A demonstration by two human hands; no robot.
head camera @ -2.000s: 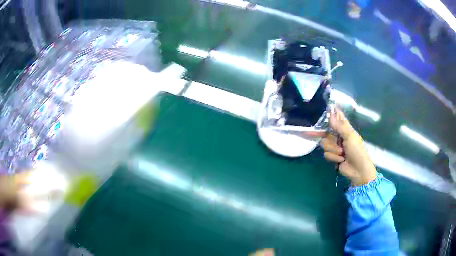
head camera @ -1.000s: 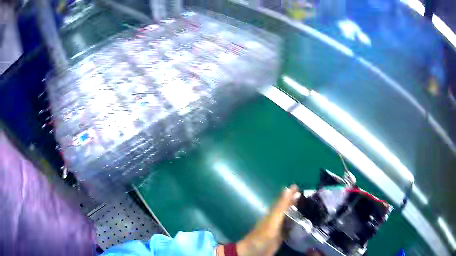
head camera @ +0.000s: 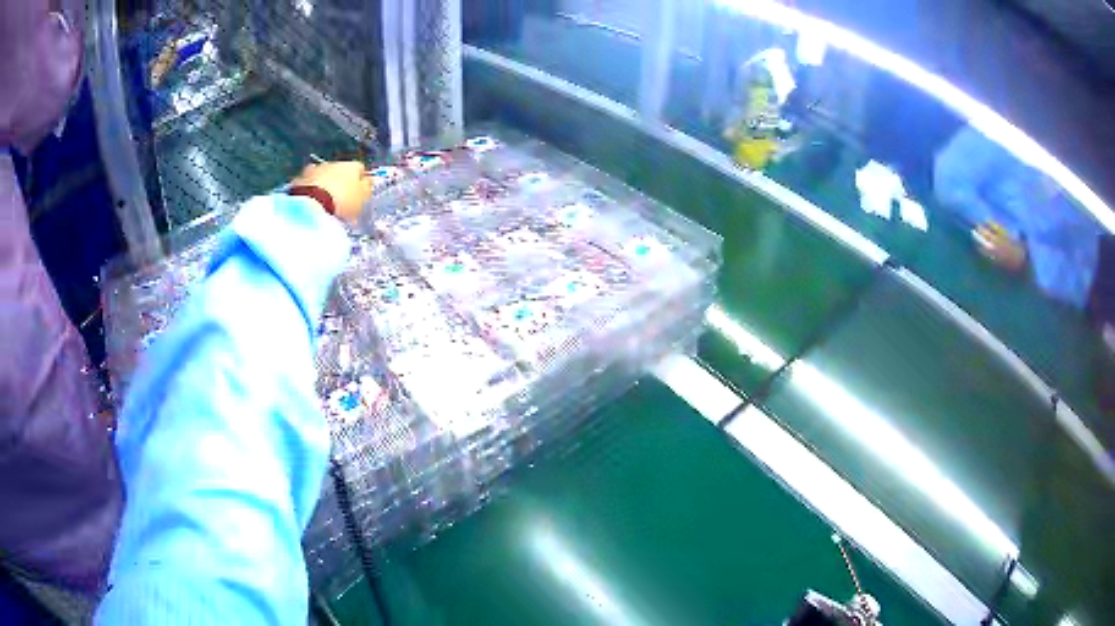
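Observation:
A tall stack of clear blister trays (head camera: 514,404) holds rows of silver heat-sink modules with small blue squares and red and black leads. My left hand (head camera: 345,187), with a red wristband, reaches over the far left part of the top tray, beside a module (head camera: 382,176). Its fingertips are small and partly hidden, so I cannot tell whether they grip anything. A small part of the housing with thin wires (head camera: 844,608) shows at the bottom edge, right of centre. My right hand is out of the picture.
A green mat (head camera: 636,514) with a white rail (head camera: 831,489) runs along the right of the stack. A person in a pinkish-purple garment (head camera: 49,404) stands at the left edge. Another person's blue sleeve (head camera: 1021,202) shows at upper right. A black cable (head camera: 355,526) hangs before the stack.
My left hand has left the housing and moved up and left over the trays. The view has turned so the housing is mostly cut off at the bottom edge.

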